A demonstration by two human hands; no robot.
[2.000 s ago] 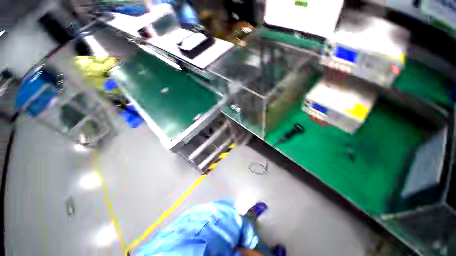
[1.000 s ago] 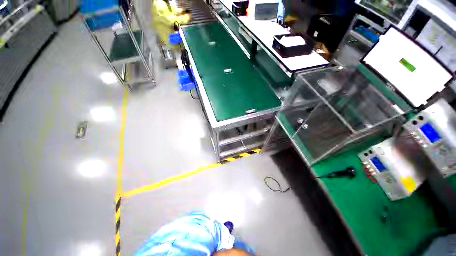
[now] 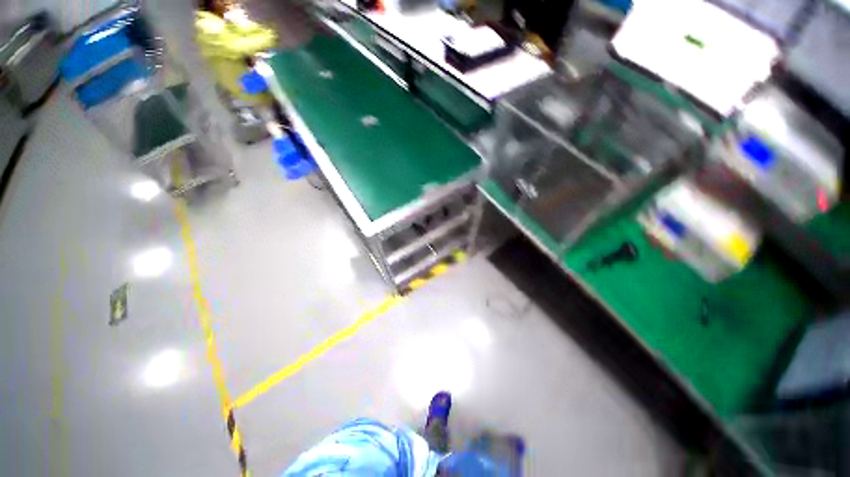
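Observation:
Neither of my hands can be made out; my light blue smock (image 3: 359, 452) is at the bottom edge, with one dark blue foot (image 3: 440, 406) ahead of it. The green belt conveyor (image 3: 377, 140) lies nearest in front, with a small pale item (image 3: 369, 120) on it. To the right is a green-matted bench (image 3: 652, 307) with two blurred pale instruments (image 3: 699, 228) and a black tool-like object (image 3: 615, 255). A clear box-like enclosure (image 3: 550, 177) stands at the bench's near end.
A person in a yellow smock (image 3: 233, 42) stands left of the conveyor's far end, near blue baskets (image 3: 293, 156). A cart (image 3: 166, 126) with blue totes (image 3: 107, 61) is at upper left. Yellow tape (image 3: 317, 352) crosses the floor; a thin cable (image 3: 508, 303) lies by the bench.
The view has swung and shifted between frames. Compared with one second ago, the cart and conveyor sit further left, and a dark blue foot shows more fully. The orange-brown patch at the bottom edge is gone.

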